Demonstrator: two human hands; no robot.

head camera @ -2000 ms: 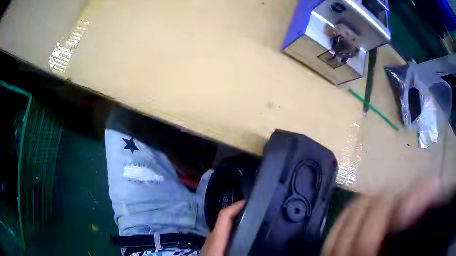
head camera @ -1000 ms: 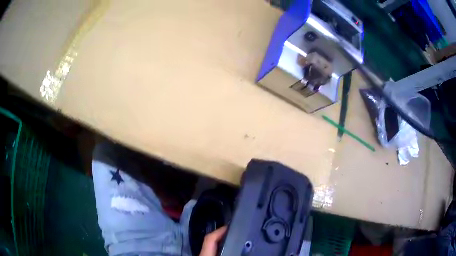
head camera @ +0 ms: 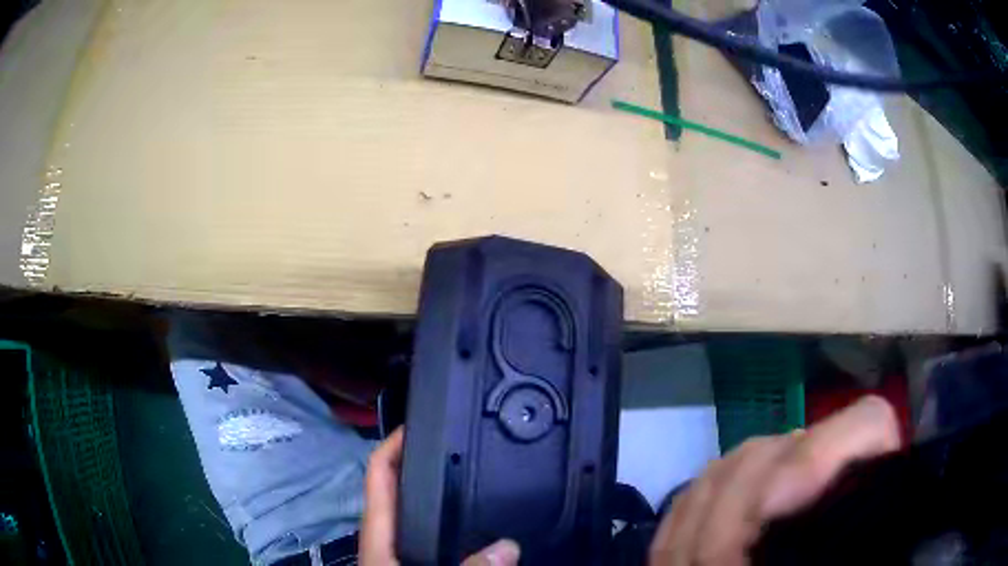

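Note:
The black base housing (head camera: 525, 387) is upright in the lower middle, its flat face with the curved recess and round centre towards me. Its top end lies over the bench's front edge. My left hand (head camera: 384, 503) grips its lower left side, fingers at the side and a thumb tip at the bottom. My right hand (head camera: 774, 470), slightly blurred, is just right of the housing, its fingers curled round a dark shape that looks like the electric screwdriver (head camera: 884, 503). Its bit is not visible.
The screw feeder (head camera: 520, 50) stands at the bench's back, cut off by the top edge. Right of it are a green strip (head camera: 696, 129) and a clear plastic bag (head camera: 823, 72). A black cord (head camera: 774, 61) crosses above. A green crate (head camera: 83, 464) is at lower left.
The view has shifted, so the feeder sits higher and further left. The housing is turned more upright and shows more fully. My right hand has come back into view beside it.

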